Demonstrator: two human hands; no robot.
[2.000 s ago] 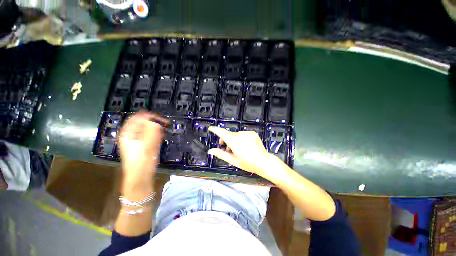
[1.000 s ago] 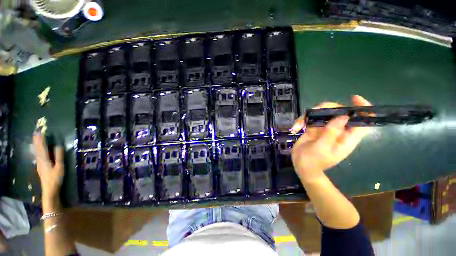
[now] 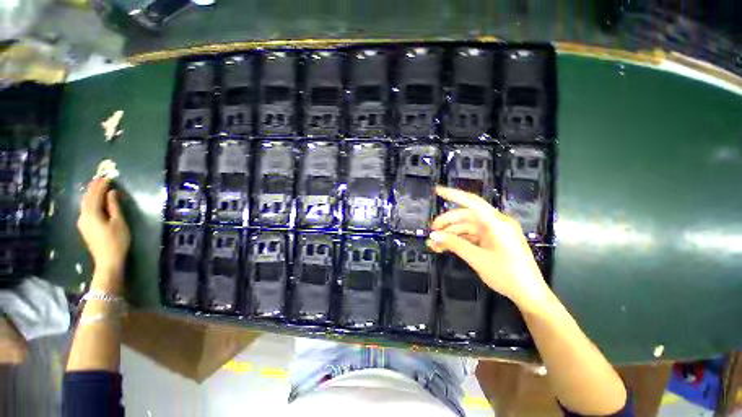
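Observation:
The black blister tray (image 3: 360,228) lies flat on the green bench, with rows of dark phone housings (image 3: 315,275) in its pockets. My right hand (image 3: 492,248) is over the right part of the tray, fingers spread, with no part seen in it; it hides parts of a few pockets. My left hand (image 3: 103,228) is on the bench left of the tray. Its fingertips are at a small pile of cream scraps (image 3: 106,170); whether they grip a scrap cannot be told. A second cream pile (image 3: 113,125) lies further back.
Another dark tray (image 3: 23,191) lies at the far left, beside a person's sleeve (image 3: 41,305). Clear plastic bags (image 3: 37,45) are at the back left. Brown cardboard boxes (image 3: 183,346) and a blue bin (image 3: 696,383) stand below the bench edge. A pale scrap (image 3: 658,351) lies near the front right edge.
My right hand has moved left over the tray and no longer holds the black housing. My left hand stays near the cream scraps. The tray appears further right in the view.

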